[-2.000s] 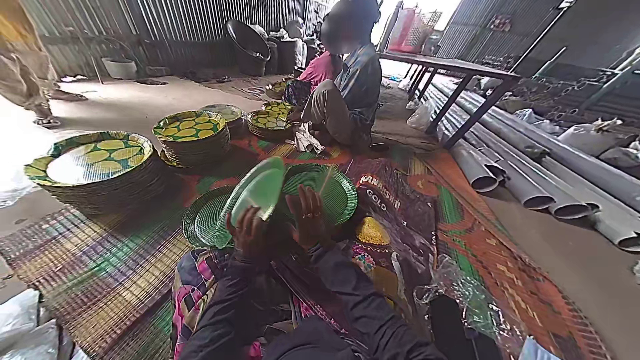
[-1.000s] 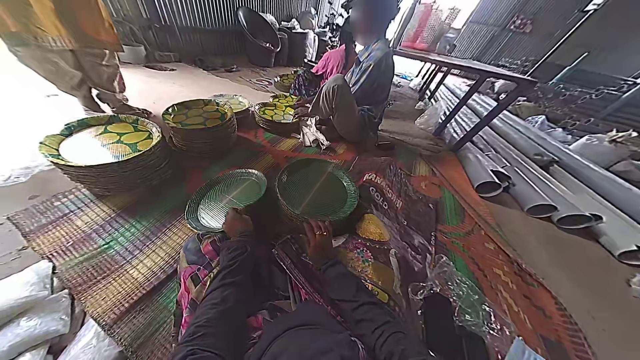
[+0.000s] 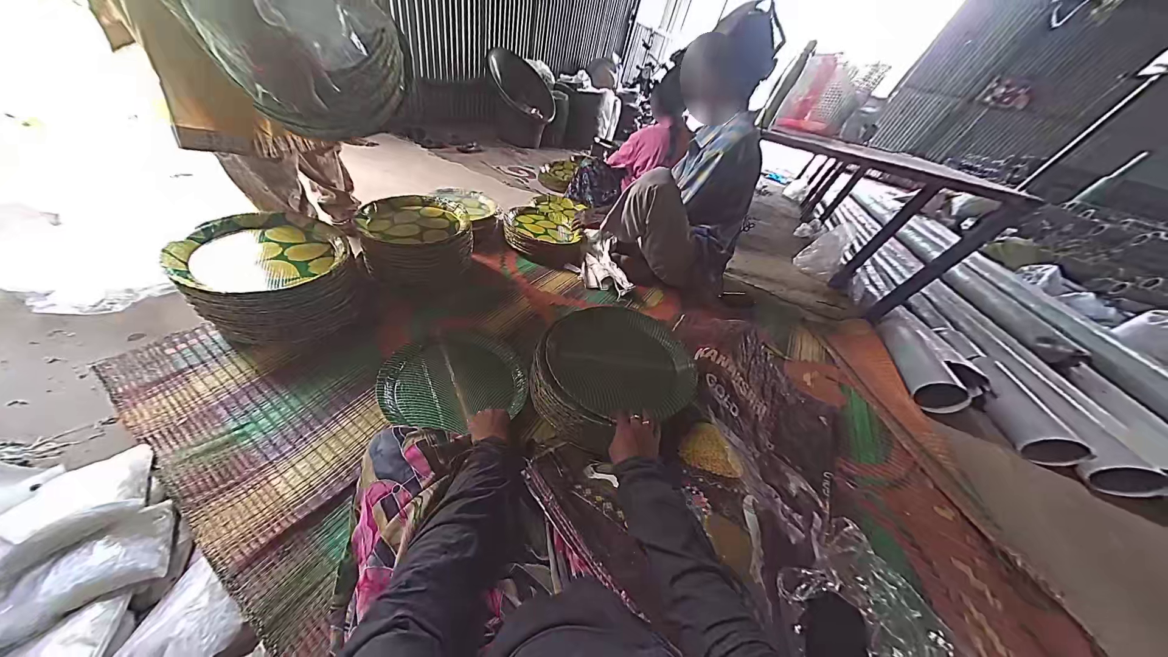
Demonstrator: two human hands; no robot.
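Observation:
Two lots of round green leaf-patterned plates lie side by side before my lap. At the near rim of the left green plate (image 3: 449, 376) is my left hand (image 3: 490, 425), its fingers partly hidden. My right hand (image 3: 634, 437), with a ring on one finger, rests at the near edge of the taller stack of green plates (image 3: 616, 360). Whether either hand grips a plate is not clear. Beyond them, a tall stack of yellow-and-green patterned plates (image 3: 260, 269) stands at the left, beside another such stack (image 3: 415, 237).
A woven mat (image 3: 246, 438) lies under the stacks. A seated person (image 3: 707, 192) is ahead, and a standing person (image 3: 205, 100) at upper left is beside a large plastic-wrapped bundle (image 3: 301, 68). Metal pipes (image 3: 967, 338) and a long table (image 3: 894, 162) are at right; white packets (image 3: 82, 538) lie lower left.
Two seconds ago my hands were raised around a tilted green plate; now they are low at the near rims. The wrapped bundle has come into view at upper left with the standing person.

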